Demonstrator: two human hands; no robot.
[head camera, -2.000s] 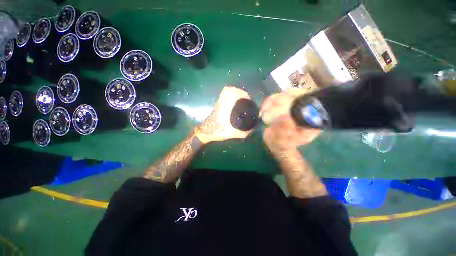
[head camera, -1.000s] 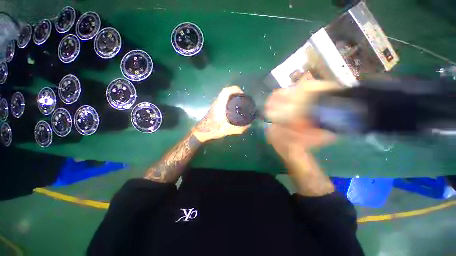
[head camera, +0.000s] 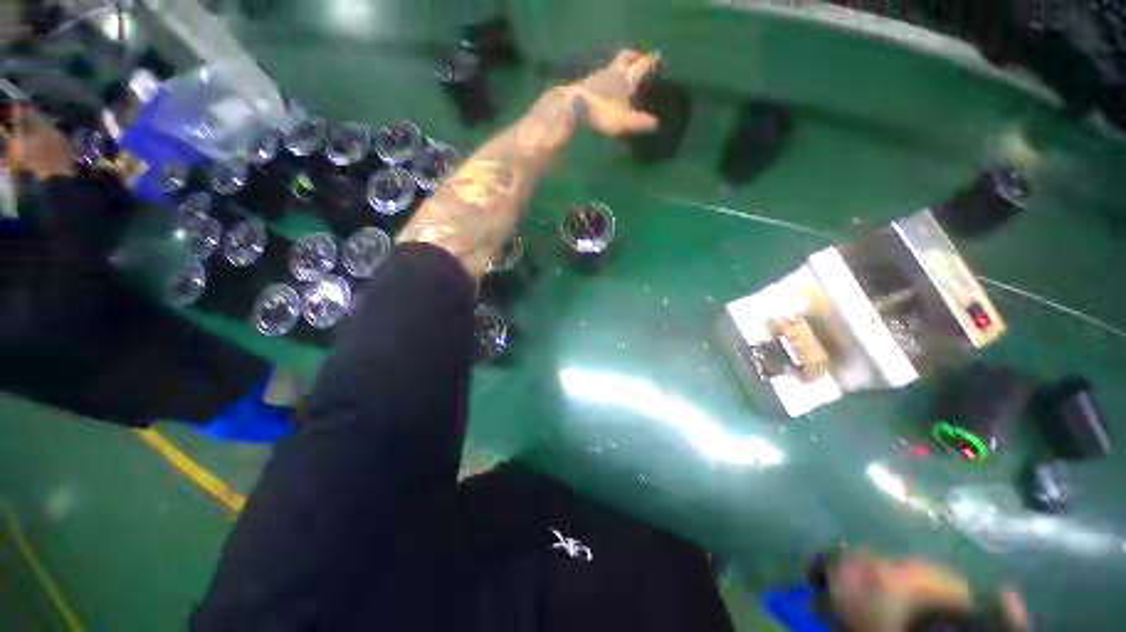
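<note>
My left hand (head camera: 617, 96) reaches across the bench to its far side, thumb and fingers apart, beside a black cylinder (head camera: 662, 121); any contact is unclear. My right hand (head camera: 914, 590) is blurred and cut off by the bottom edge at the lower right, with something dark at it that I cannot identify. Black cylindrical units with clear-rimmed round faces (head camera: 327, 300) stand in a cluster at left, partly hidden by my left arm. One more unit (head camera: 588, 228) stands right of that arm. The long screwdriver body does not show clearly.
The screw feeder (head camera: 852, 315) sits right of centre. A cylinder with a green-lit ring (head camera: 961, 441) and another black cylinder (head camera: 1072, 417) lie at right. A dark cylinder (head camera: 756, 138) is at the far side. Another person's arm (head camera: 111, 309) and a blue bin (head camera: 185, 124) are at left.
The view has shifted. My left hand has left the black unit it held and stretched to the bench's far side. My right hand, with the screwdriver before, has moved to the lower right edge.
</note>
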